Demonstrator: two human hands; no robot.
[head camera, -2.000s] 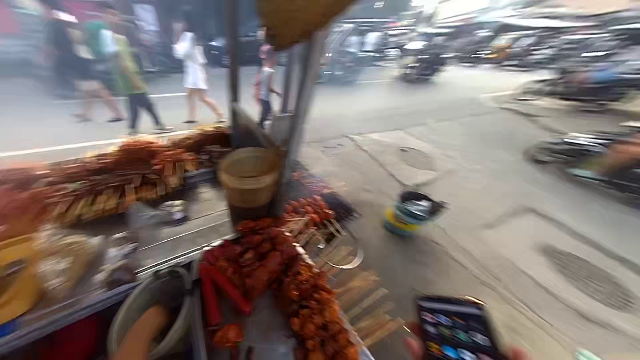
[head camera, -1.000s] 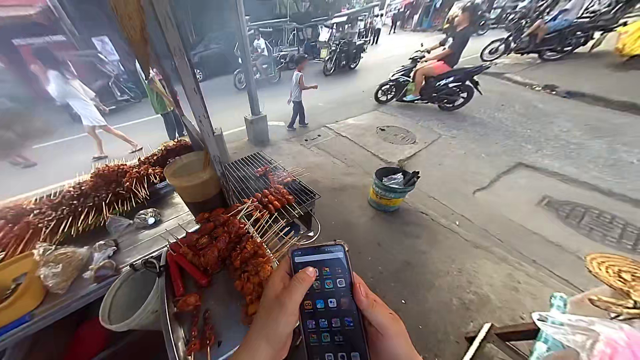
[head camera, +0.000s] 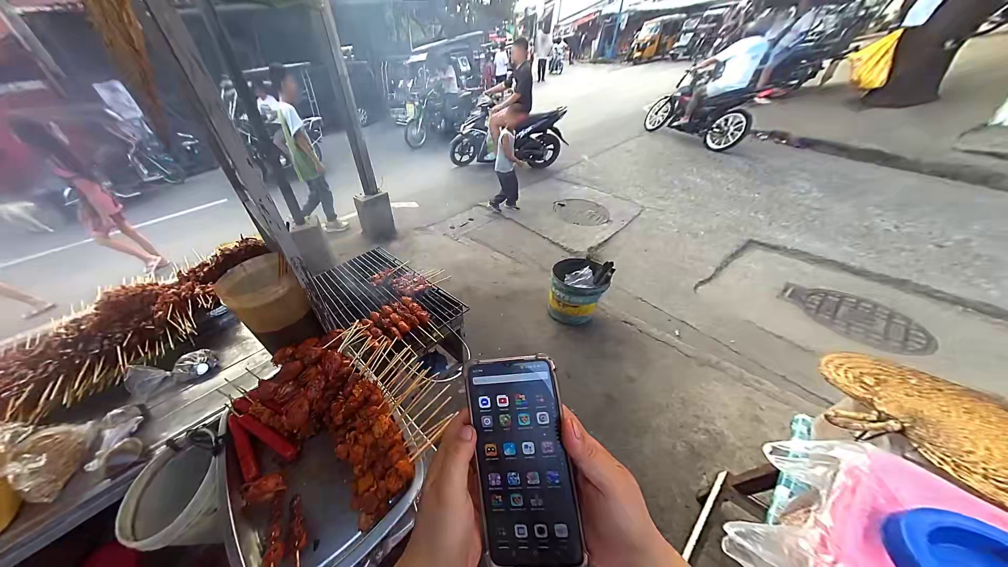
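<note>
A smartphone (head camera: 526, 465) in a clear case stands upright at the lower middle, its screen lit with rows of app icons. My left hand (head camera: 450, 496) grips its left edge, and my right hand (head camera: 610, 496) grips its right edge. Just left of my left hand lies a metal tray (head camera: 323, 504) with skewered meat (head camera: 370, 449) and red sausages (head camera: 246, 449). Beyond it, a charcoal grill (head camera: 378, 291) carries several skewers (head camera: 398, 317) under its smoke. A tub of brown sauce (head camera: 268, 299) sits left of the grill.
Many skewers (head camera: 118, 339) are heaped at left, near a white plastic bucket (head camera: 169, 496). A trash bucket (head camera: 577, 291) stands on the pavement. Pink plastic (head camera: 874, 504) and a woven fan (head camera: 921, 417) are at lower right. Past a post (head camera: 350, 102) are a child (head camera: 506, 165), motorcycles and walking people.
Two seconds ago the phone was at the lower edge beside my right hand and my left hand was over the white bucket; both hands now hold the phone. The view has shifted. A child and riders have moved.
</note>
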